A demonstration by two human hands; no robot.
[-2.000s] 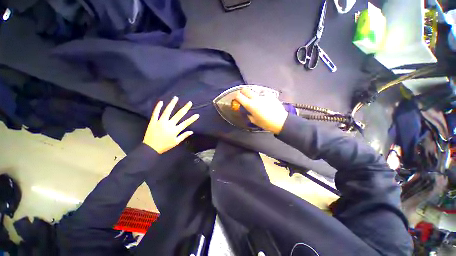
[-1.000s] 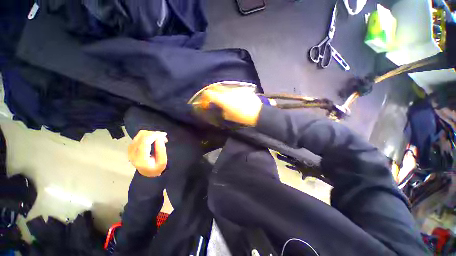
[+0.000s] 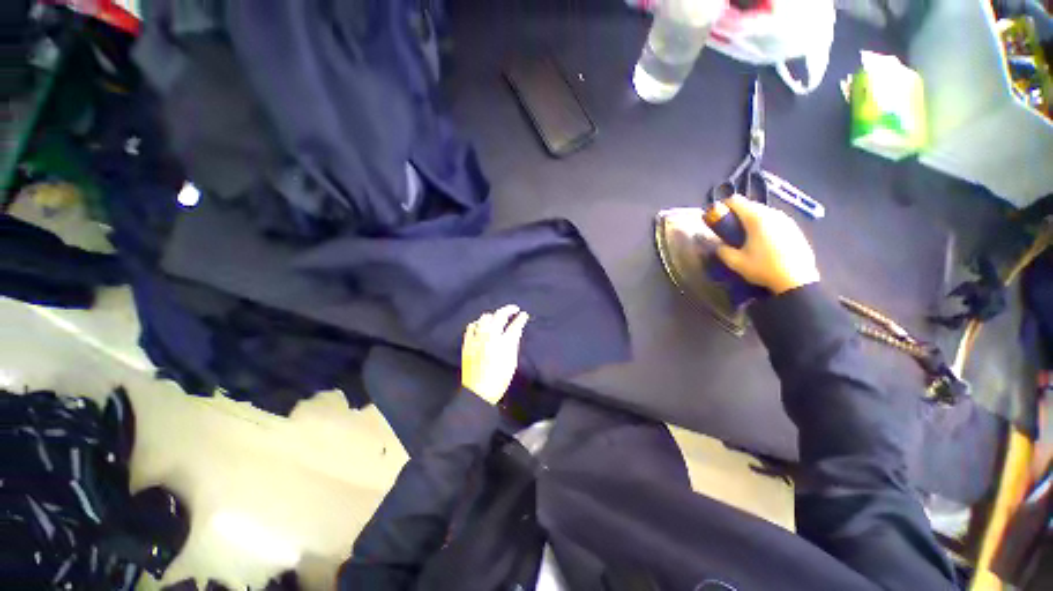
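A navy garment piece (image 3: 525, 277) lies spread on the dark table in front of me, its curved end toward the right. My left hand (image 3: 493, 352) rests on its near edge with the fingers close together; whether it pinches the cloth is not clear. My right hand (image 3: 764, 245) is closed on the handle of the steam iron (image 3: 691, 256), which is on the table to the right of the piece, not touching it. A limp heap of navy garments (image 3: 346, 104) lies at the table's far left.
A smartphone (image 3: 551, 107), clear bottle (image 3: 676, 49) and white plastic bag (image 3: 785, 37) are at the far side. Shears (image 3: 753, 144) and small snips (image 3: 793, 194) lie beyond the iron. A green and white pack (image 3: 888, 110) stands far right. The hose (image 3: 889, 329) runs right. Dark pieces (image 3: 64, 485) lie on the floor.
The iron has moved right, off the navy piece onto the table. My left hand has moved from near my lap onto the cloth's near edge. The view now takes in more of the table's far side.
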